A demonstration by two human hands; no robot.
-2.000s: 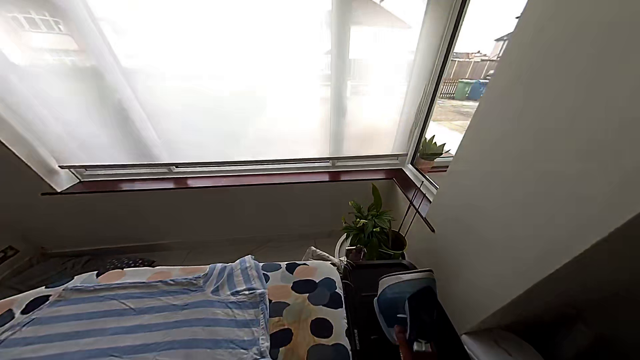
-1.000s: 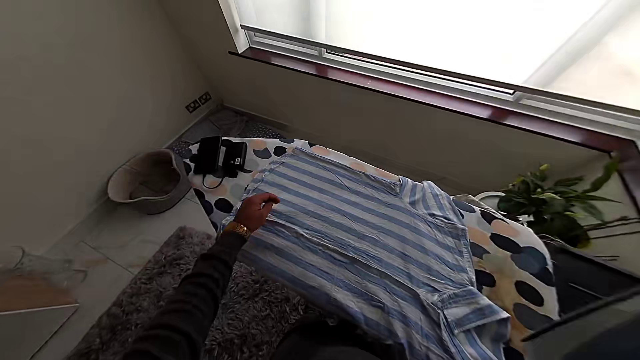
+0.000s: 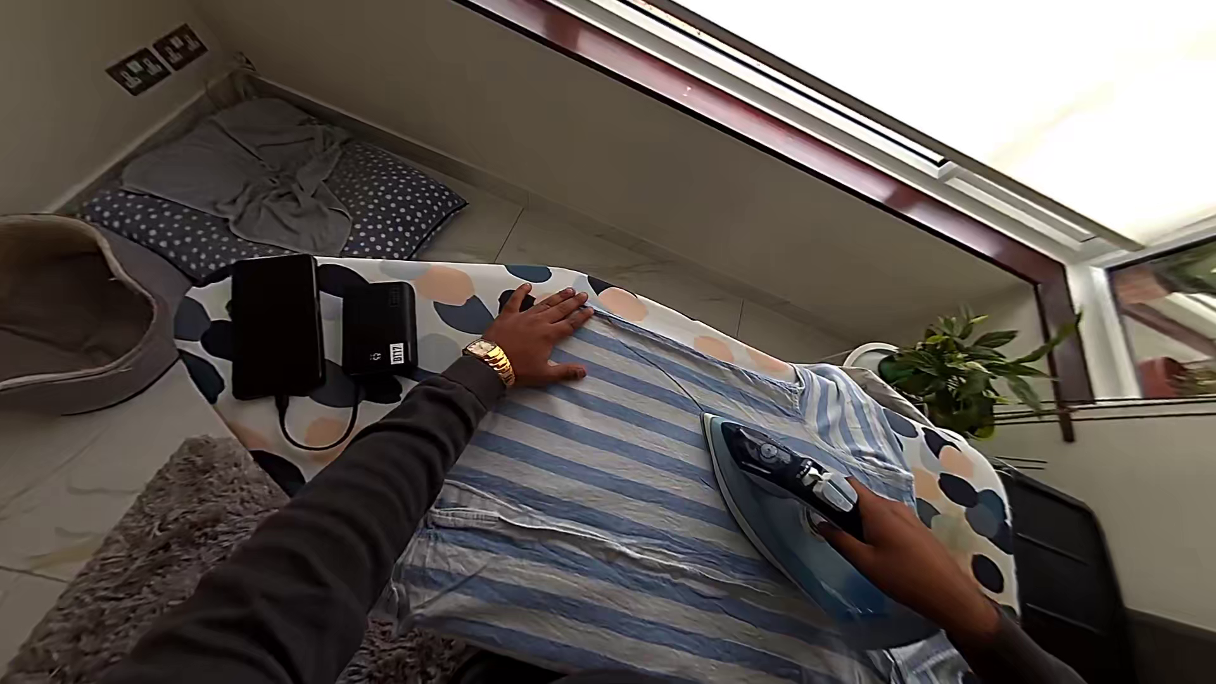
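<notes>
A blue and white striped short-sleeved shirt (image 3: 589,456) lies spread over an ironing board with a spotted cover (image 3: 959,494). My left hand (image 3: 540,337) rests flat with fingers apart on the shirt's far left edge, a gold watch (image 3: 491,362) on its wrist. At the right, my right hand (image 3: 898,546) grips the handle of a blue steam iron (image 3: 793,513). The iron sits over the shirt with its tip pointing up and left. Creases show in the near part of the shirt.
A phone (image 3: 276,328) and a black power bank (image 3: 379,328), joined by a cable, lie on the board's left end. Around it are a grey pet bed (image 3: 142,313), a dotted cushion (image 3: 408,195), a shaggy rug (image 3: 142,551), a potted plant (image 3: 959,370) and a black chair-like object (image 3: 1069,560).
The iron, seen near the board's right end two seconds ago, is now over the shirt in my right hand. My left hand has opened flat at the shirt's edge. The view has swung considerably.
</notes>
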